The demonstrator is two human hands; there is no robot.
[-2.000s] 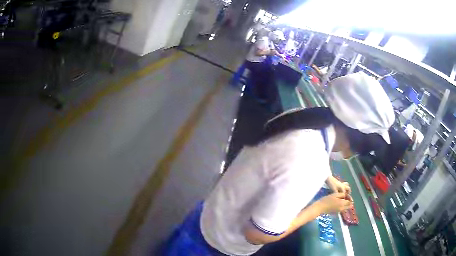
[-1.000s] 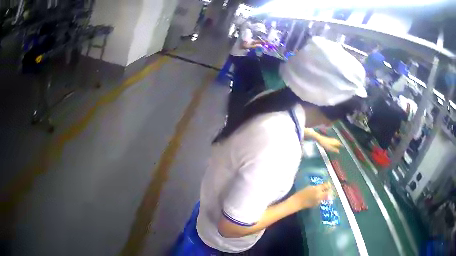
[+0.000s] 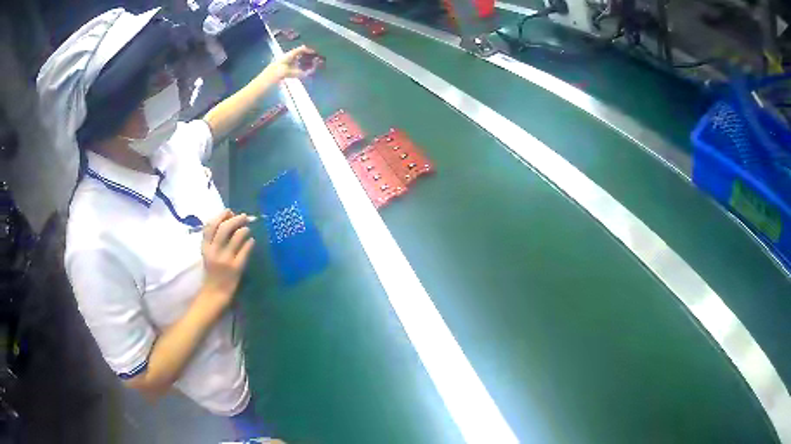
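Neither of my hands is in view. Nearest in front of me lies a blue sheet (image 3: 302, 262) with rows of tiny pale marks, flat on the green surface. Red-brown fixtures (image 3: 395, 163) with small bright dots lie beyond the nearest white strip, several of them side by side. A smaller red-brown fixture (image 3: 344, 130) lies just behind them. Another narrow one (image 3: 260, 124) lies on the near side of the strip, by the other worker's arm.
A capped, masked worker (image 3: 130, 251) stands at left, one hand (image 3: 227, 247) holding a thin tool by the sheet, the other (image 3: 299, 65) reaching over the strip. A blue bin (image 3: 746, 178) is at right, a red bin (image 3: 473, 9) at top. White strips (image 3: 382, 247) run lengthwise.
The view has swung right and down from the aisle to the green line. The other worker now shows at the left, with one hand raised from the blue sheet.
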